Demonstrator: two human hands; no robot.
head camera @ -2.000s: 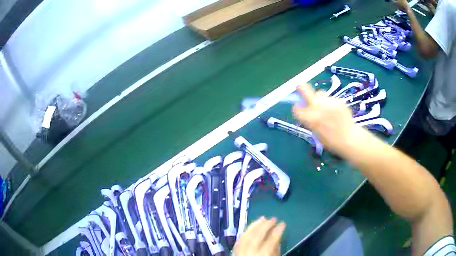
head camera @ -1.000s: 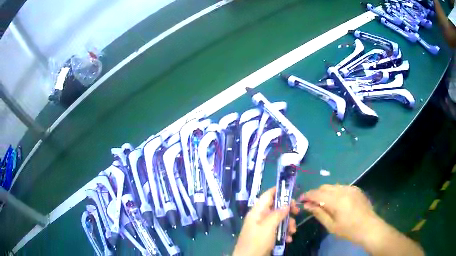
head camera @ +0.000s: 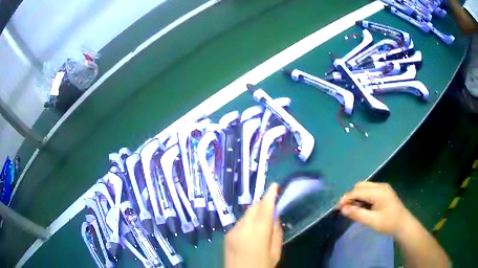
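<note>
My left hand [head camera: 254,235] is closed around a white pen unit [head camera: 301,192], whose bent end shows blurred beyond the fingers; the rest is hidden by the hand. My right hand [head camera: 375,209] is to the right, near the bench's front edge, with thumb and fingers pinched on a thin dark rod, perhaps tweezers or a screwdriver [head camera: 360,202]. It is apart from the pen unit. A dense row of white pen units [head camera: 209,165] with black tips lies left of my hands.
A looser pile of pen units [head camera: 388,78] lies at upper right, with red wires and pale ends beside it. More units [head camera: 419,15] are at the top right corner. A white strip [head camera: 314,44] runs along the bench. A clear plastic bag [head camera: 81,73] is at far left.
My left hand has turned the pen unit, so its bent end now points right. My right hand has moved slightly right, away from it. The view has shifted a little.
</note>
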